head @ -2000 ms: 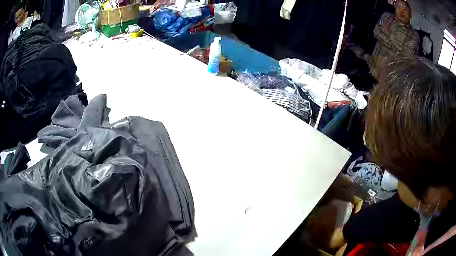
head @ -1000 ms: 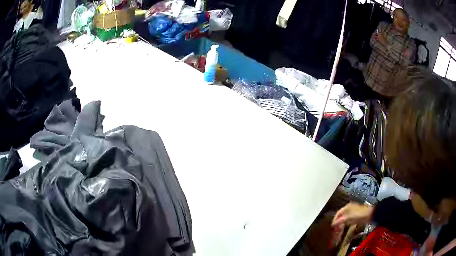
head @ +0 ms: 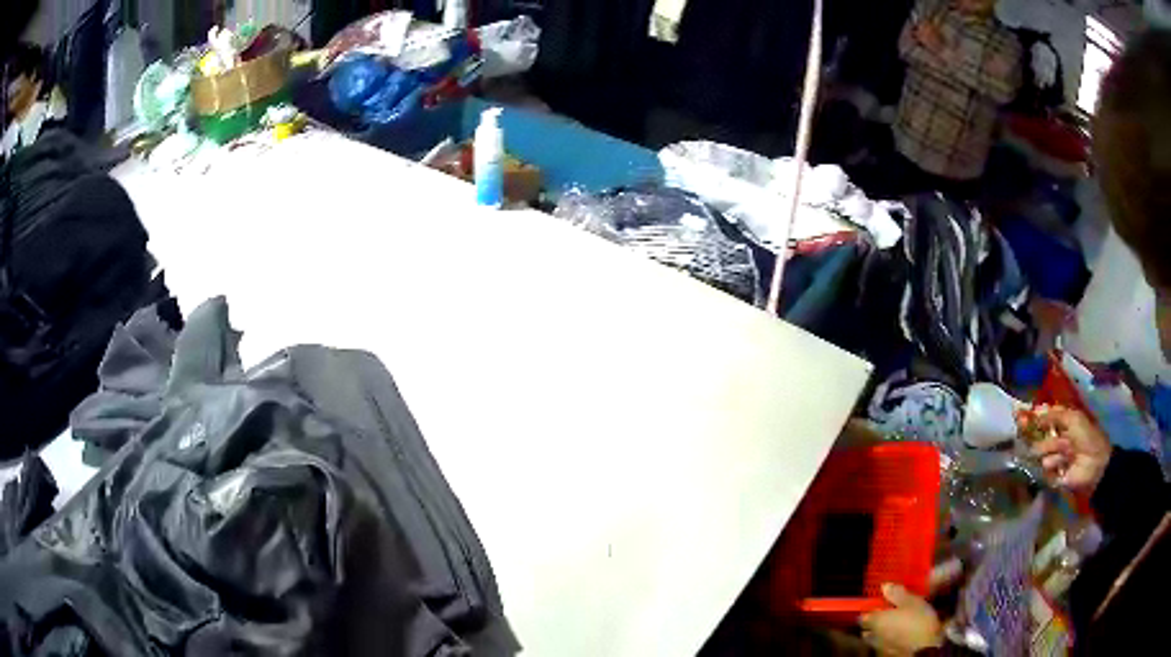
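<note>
A heap of dark grey garments (head: 244,513) lies on the near left of the white table (head: 616,424). Shiny, silvery-grey lining shows in crumpled folds on top. Matte layers lie in long, flat edges along its right side. Grey sleeve-like pieces (head: 199,340) stick up at its far edge. Neither my left hand nor my right hand is in view.
A black garment pile (head: 71,270) is at the left. A blue-white bottle (head: 488,161) and a green-brown box (head: 242,96) stand at the far edge. At right, another person's hands (head: 1068,449) are near a red basket (head: 873,526). A person in plaid (head: 957,90) stands behind.
The view has shifted. The other worker's head has moved to the right edge, and the red basket now shows upright beside the table, with that worker's hand at its lower edge. The garment heap keeps its shape.
</note>
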